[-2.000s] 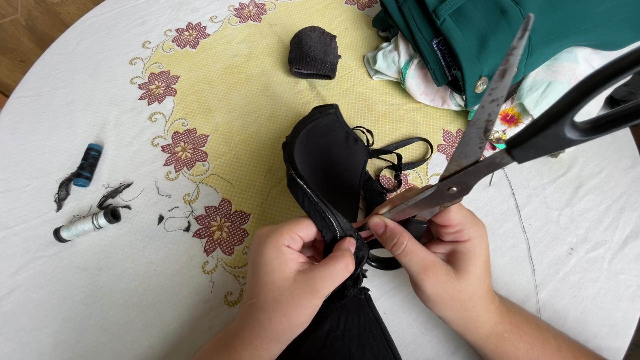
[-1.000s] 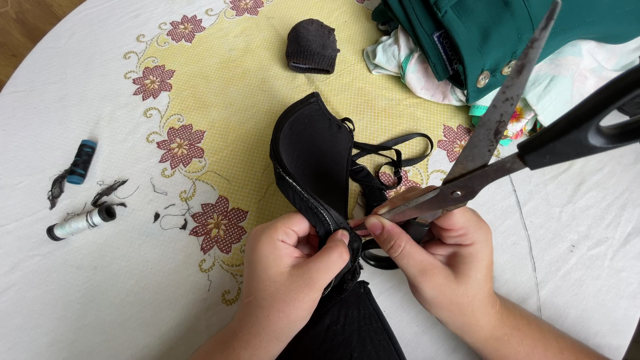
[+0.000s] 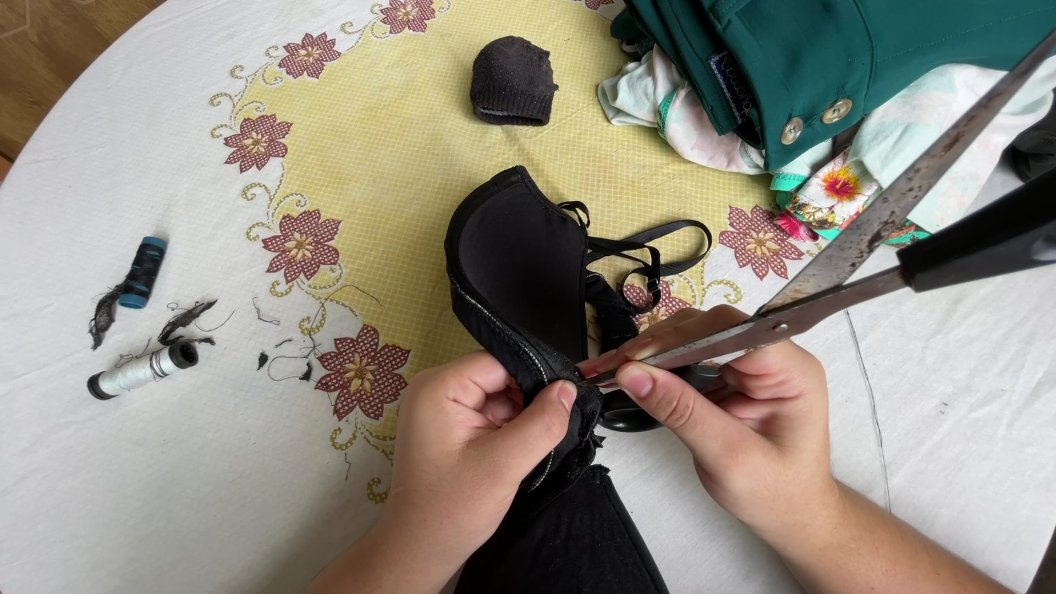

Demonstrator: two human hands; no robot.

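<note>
A black padded bra (image 3: pixel 524 272) lies across the middle, its cup upright and its thin straps trailing to the right. My left hand (image 3: pixel 478 437) pinches its lower edge between thumb and fingers, beside a line of pale stitching. Large worn scissors (image 3: pixel 780 326) with black handles are in my right hand (image 3: pixel 742 404), gripped near the blades, which stand spread. One blade's tip rests at the bra's edge by my left thumb; whether it is inside the fabric is hidden. One handle loop shows beneath my right hand.
At left on the tablecloth (image 3: pixel 247 511) lie a dark thread spool (image 3: pixel 143 272), a white thread spool (image 3: pixel 144 370) and thread scraps (image 3: pixel 186 322). A dark knitted piece (image 3: pixel 513 81) sits at top centre. Green buttoned trousers (image 3: pixel 825 66) and floral fabric (image 3: pixel 841 186) are piled upper right.
The scissors and both hands keep nearly the same place at the bra's edge. The bra cup has tilted slightly to the left since the earliest frame.
</note>
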